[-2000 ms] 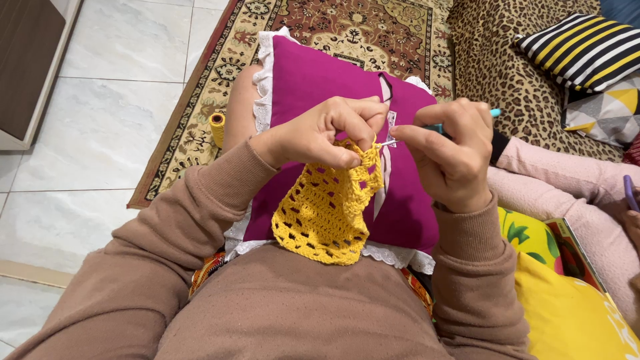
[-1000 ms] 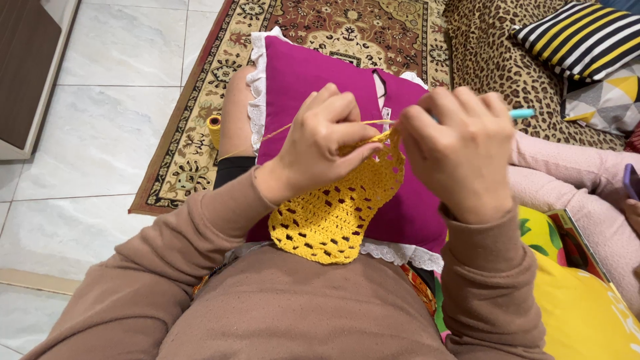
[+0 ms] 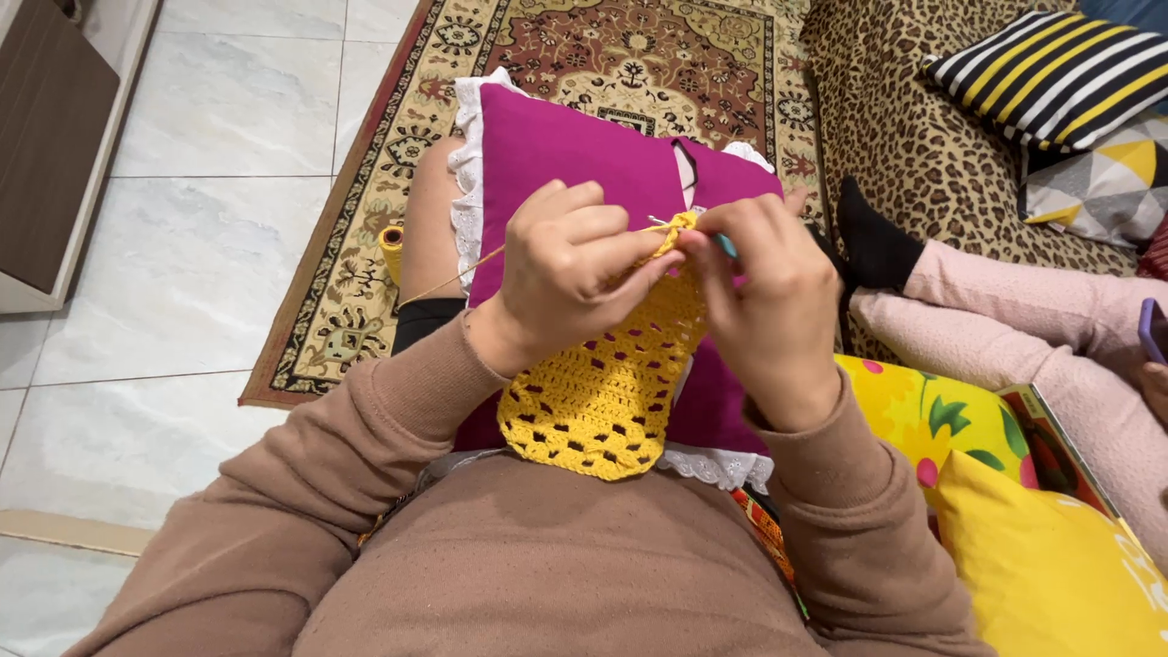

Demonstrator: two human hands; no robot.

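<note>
Between my hands hangs a yellow crochet piece (image 3: 598, 401) with rows of small openings, over a magenta cushion (image 3: 575, 146) on my lap. My left hand (image 3: 570, 274) pinches its upper edge, and yellow yarn (image 3: 474, 266) runs from that hand down to the left. My right hand (image 3: 771, 292) grips the crochet hook (image 3: 726, 245); its teal handle shows below the fingers and its metal tip lies at the top edge of the work. The fingertips of both hands are close together there. A yarn cone (image 3: 391, 239) stands beside my left leg.
A patterned rug (image 3: 328, 310) lies on floor tiles at the left. Leopard-print fabric (image 3: 894, 109) with a striped cushion (image 3: 1058, 78) is at the upper right. Another person's legs (image 3: 995, 338) in pink trousers stretch beside me, near yellow cushions (image 3: 1031, 557) and a book (image 3: 1068, 447).
The right hand has come down and closer to the left, and the hook's handle, which stuck out to the right a second ago, now points another way, mostly hidden by the fingers.
</note>
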